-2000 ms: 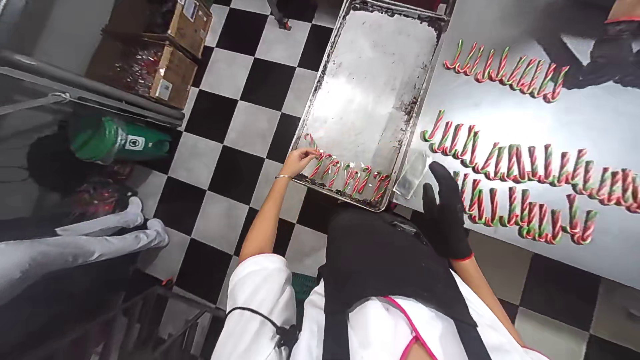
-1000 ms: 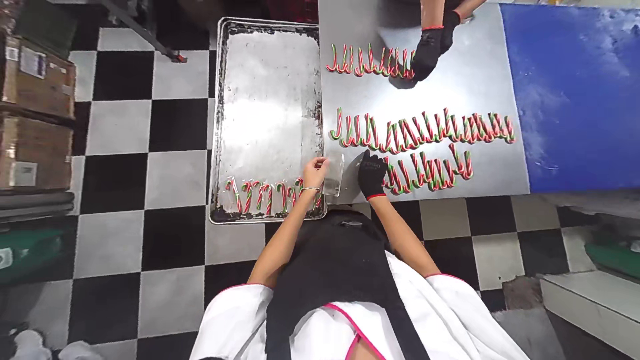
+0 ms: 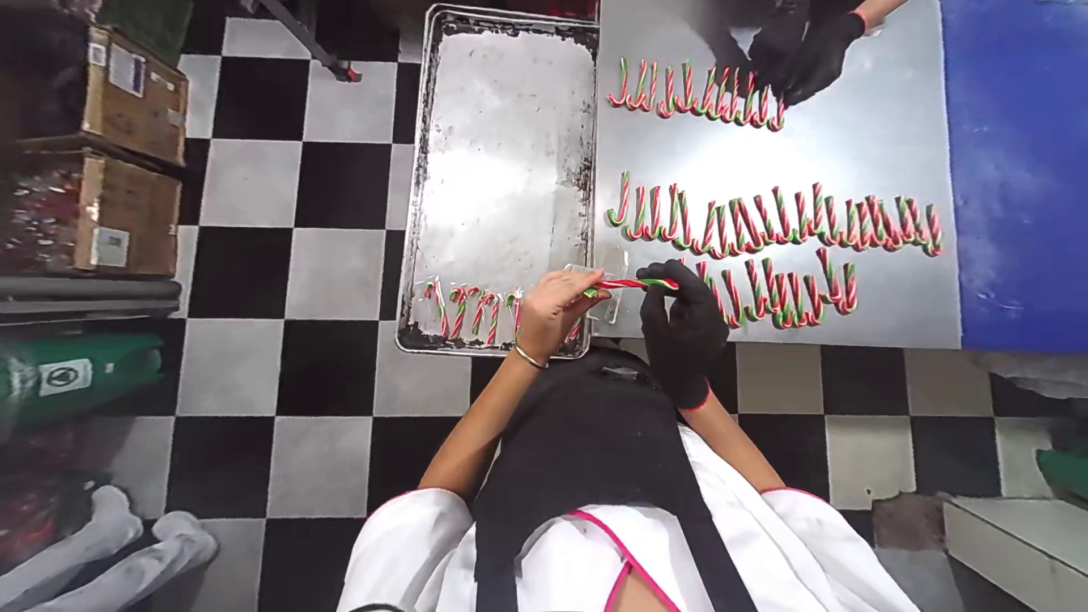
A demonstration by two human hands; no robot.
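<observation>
My bare left hand (image 3: pixel 552 310) and my black-gloved right hand (image 3: pixel 687 327) hold a red, green and white candy cane (image 3: pixel 633 283) between them, lying sideways. The left fingers are at its straight end, the right fingers at its other end. Clear plastic bags (image 3: pixel 610 255) lie beside the left hand at the tray's edge. Below and left, wrapped candy canes (image 3: pixel 476 314) line the near end of a worn metal baking tray (image 3: pixel 410 212). Unwrapped candy canes (image 3: pixel 765 221) stand in several rows on the metal table (image 3: pixel 901 331); my right hand partly covers the nearest row.
A co-worker's black-gloved hands (image 3: pixel 803 55) are at the farthest candy cane row. A blue surface (image 3: pixel 1016 187) adjoins the table on the right. Cardboard boxes (image 3: pixel 132 212) and a green container (image 3: pixel 85 374) stand at the left, beside the checkered floor (image 3: pixel 238 365).
My right hand has lifted off the near row with a candy cane, and my left hand now holds its other end. The view has swung considerably since the oldest frame.
</observation>
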